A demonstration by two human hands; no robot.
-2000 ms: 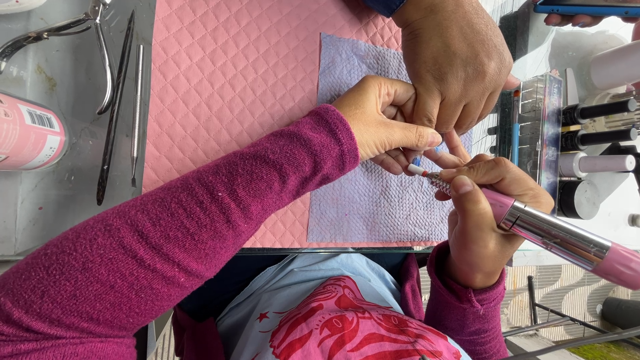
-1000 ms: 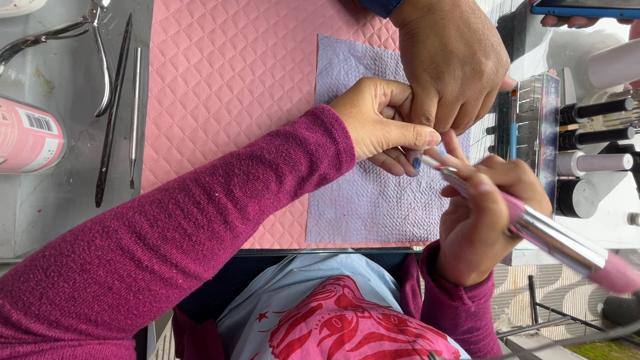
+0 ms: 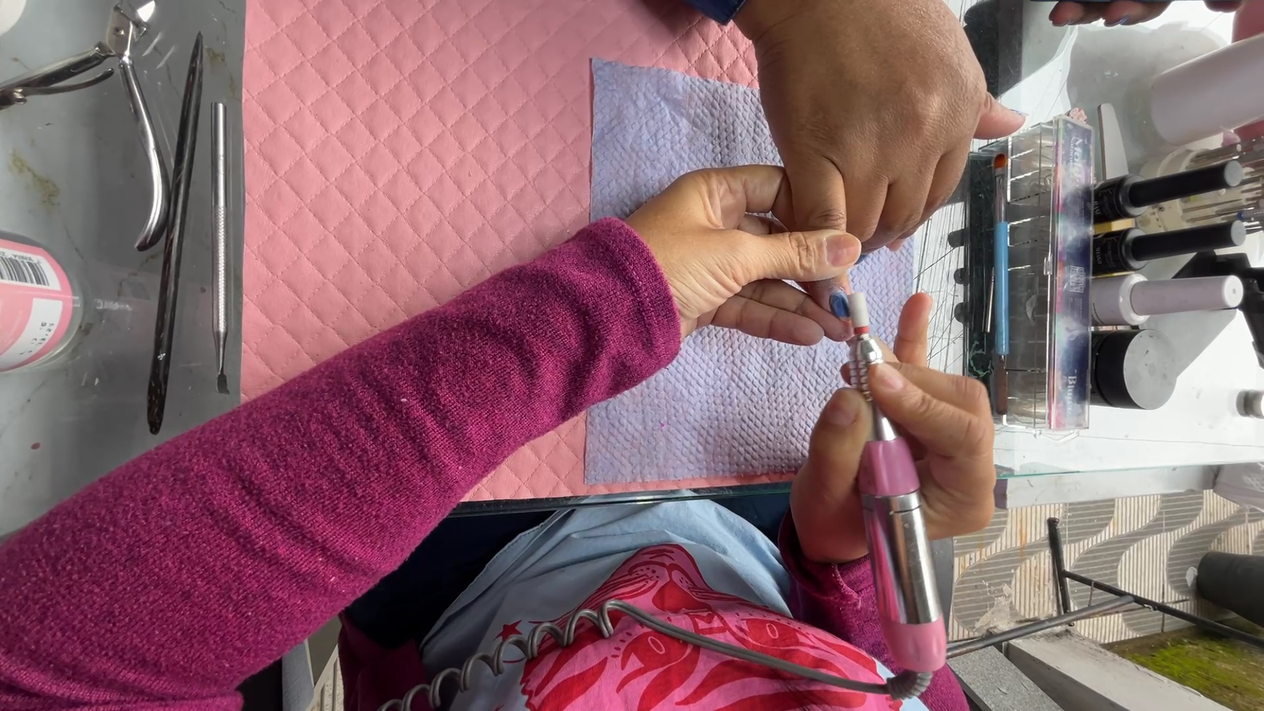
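My left hand (image 3: 750,252) grips a finger of another person's hand (image 3: 864,118), thumb on top. That finger's nail (image 3: 839,302) carries dark blue polish. In my right hand (image 3: 904,444) is a pink and silver electric nail drill (image 3: 899,533), held like a pen. Its white cylindrical bit (image 3: 857,308) is beside the blue nail; whether they touch I cannot tell. A coiled grey cord (image 3: 691,642) runs from the drill's rear end across my lap. Beneath the hands lies a lilac textured paper towel (image 3: 691,415) on a pink quilted mat (image 3: 395,197).
To the left lie metal cuticle nippers (image 3: 143,148), a dark slender tool (image 3: 176,237), a metal cuticle pusher (image 3: 219,237) and a pink-labelled bottle (image 3: 35,301). On the right stand a clear plastic case (image 3: 1071,276), a blue-handled brush (image 3: 1001,257) and several bottles (image 3: 1185,188). The glass table edge (image 3: 1126,469) is near my body.
The drill has swung from slanting right to nearly upright in view, its rear end now toward my body. The cord has come into view. My left hand keeps its hold on the finger.
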